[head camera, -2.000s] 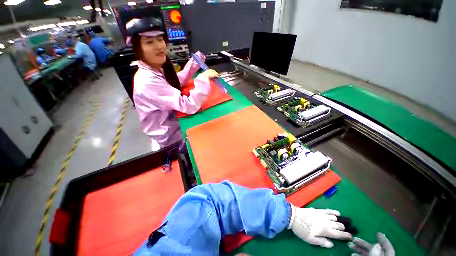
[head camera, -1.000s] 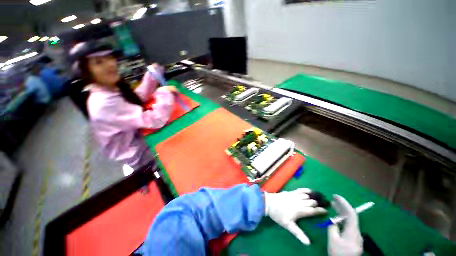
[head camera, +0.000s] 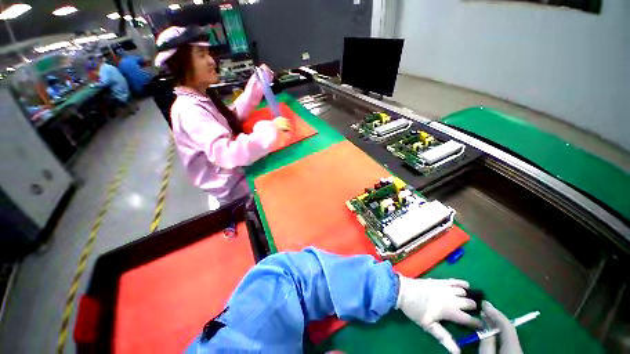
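Note:
My left hand (head camera: 436, 305), in a white glove, has its fingers spread over the green mat. Its fingertips rest at a small dark pad (head camera: 475, 297), and its thumb is by the blue end of a marker pen (head camera: 526, 319). My right hand (head camera: 503, 337), also gloved and cut off by the bottom edge, holds the pen between its fingers; the white end points right. A circuit board (head camera: 404, 216) with yellow parts and a long white block lies on the orange mat (head camera: 304, 200), beyond my left hand.
A small blue item (head camera: 455, 256) lies by the orange mat's corner. Two boards (head camera: 426, 151) sit on the black carrier on the conveyor (head camera: 514, 185). A black-rimmed tray (head camera: 176, 234) with a red lining is at left. A person in pink (head camera: 211, 142) stands beyond it.
The pen now shows in my right hand; it was not visible in the oldest frame. My right hand has come closer to my left fingers. The view swung right and back.

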